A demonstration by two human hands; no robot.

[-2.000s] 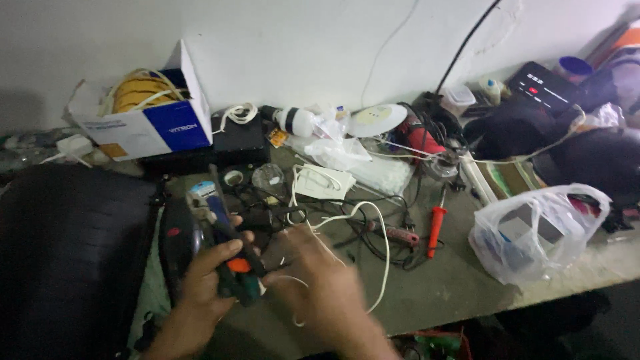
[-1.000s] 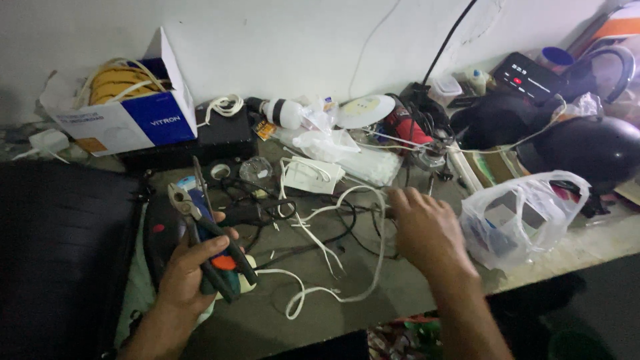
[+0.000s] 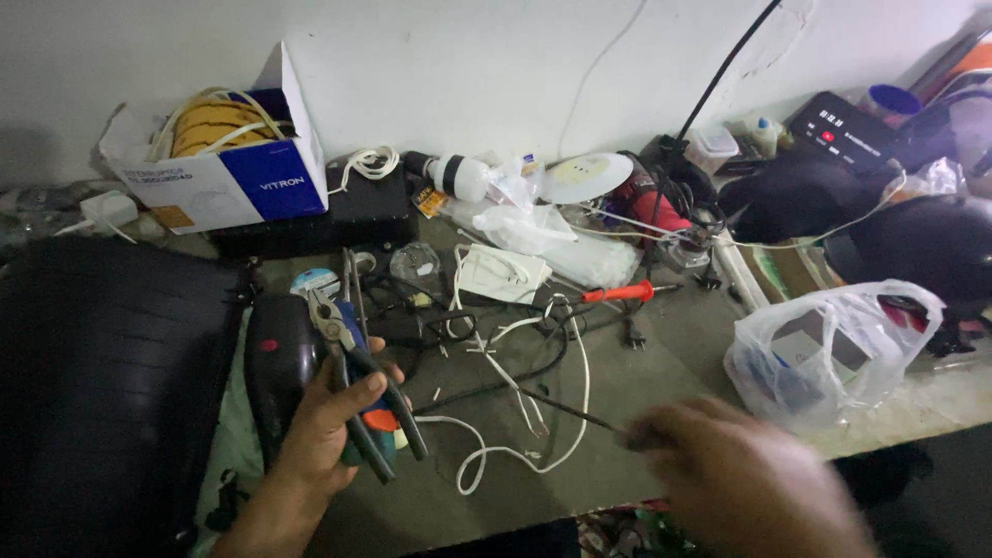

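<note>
My left hand holds combination pliers with dark handles, together with other tools, among them a thin metal shaft and something with blue and orange parts. My right hand is blurred, low on the right; a thin dark rod or cable runs to its fingertips. Between the hands a white cable lies looped on the table, its split ends bare. Behind it rests an orange-handled soldering iron, beside a black cord with a plug. A white plate with white cable on it lies farther back.
A black bag or case fills the left side. A cardboard box with a yellow coil stands near the wall. White bulb, plastic bags and a round white disc line the back. A plastic carrier bag sits at the right, by black helmet-like objects.
The orange soldering iron shows near the back centre; two seconds ago it lay farther right, beside the carrier bag. My right hand has moved toward the table's front edge. The left hand still holds the tools.
</note>
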